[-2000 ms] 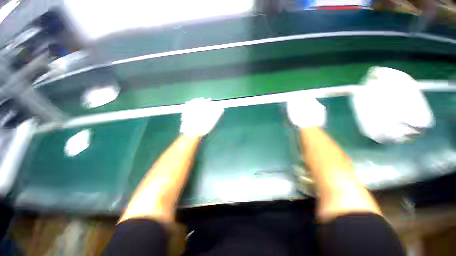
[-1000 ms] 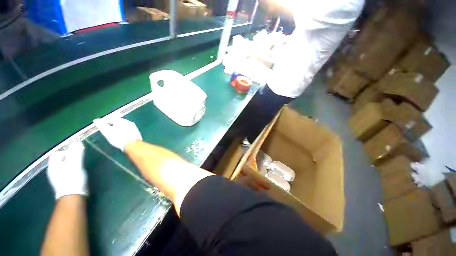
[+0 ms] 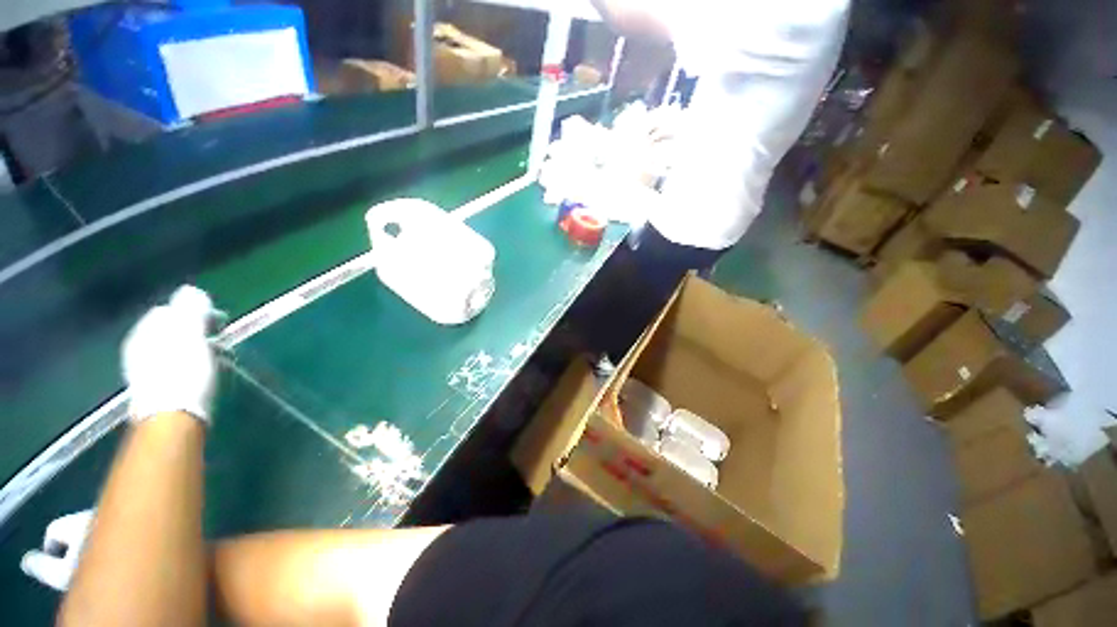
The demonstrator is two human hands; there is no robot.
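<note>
My left hand (image 3: 172, 355), in a white glove, is over the whitish rail at the left, fingers partly curled; I cannot tell if it holds anything. My right arm passes beneath my left forearm. My right hand (image 3: 61, 549), also gloved, is low at the left edge over the green bench (image 3: 288, 355), partly hidden by that forearm. Its fingers look apart and nothing shows in it. A white plastic jug (image 3: 431, 263) with a handle hole lies on the bench against the rail (image 3: 294, 298), out of reach of both hands.
An open carton (image 3: 778, 416) with several glossy whitish parts (image 3: 693, 439) stands right of the bench. Red-orange tape (image 3: 583, 225) and crumpled white bags (image 3: 613, 153) lie at the bench's far end. A person (image 3: 753, 110) in white stands there. Cartons (image 3: 1004, 245) are piled at the right.
My right hand has moved from the rail down and left, its arm now beneath my left forearm. My left hand is slightly higher, over the rail. The pale marks on the bench are more exposed.
</note>
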